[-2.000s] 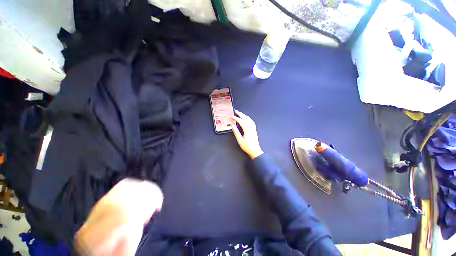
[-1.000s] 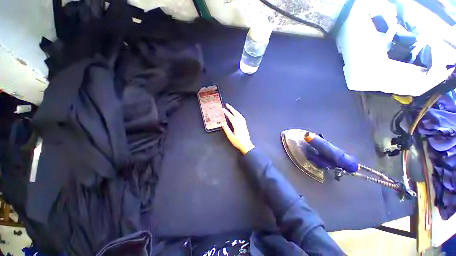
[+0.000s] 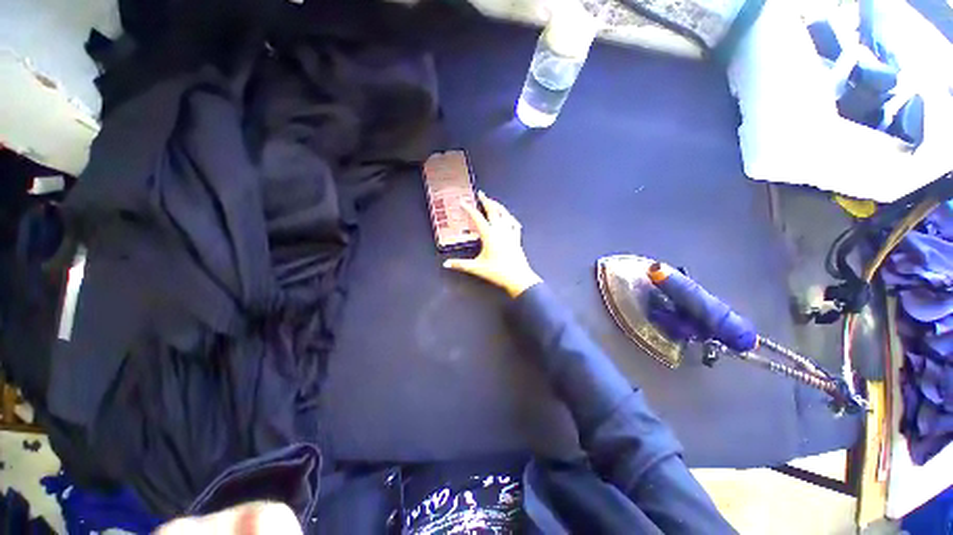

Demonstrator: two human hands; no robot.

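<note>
A smartphone (image 3: 451, 201) with a lit, reddish screen lies on the navy table cover (image 3: 439, 387). My right hand (image 3: 500, 249) is at its lower right, fingers spread, one fingertip on the screen and the thumb beside its lower edge. It does not grip the phone. My left hand (image 3: 246, 519) shows only as a pale part at the bottom edge, cut off, beside a dark sleeve or cloth fold; its fingers are hidden. Black garment pieces (image 3: 157, 230) lie heaped and wrinkled at the left.
A steam iron (image 3: 669, 308) rests at right, its hose running to the right edge. A water bottle (image 3: 554, 73) stands at the back. A white bin (image 3: 779, 115) at back right holds dark cloth pieces (image 3: 865, 78). A purple-blue cloth bundle (image 3: 925, 313) hangs beyond the right edge.
My left hand was large and blurred over the lower left, then out of view, and now shows at the bottom edge. My right fingers have moved further onto the screen, with the thumb spread.
</note>
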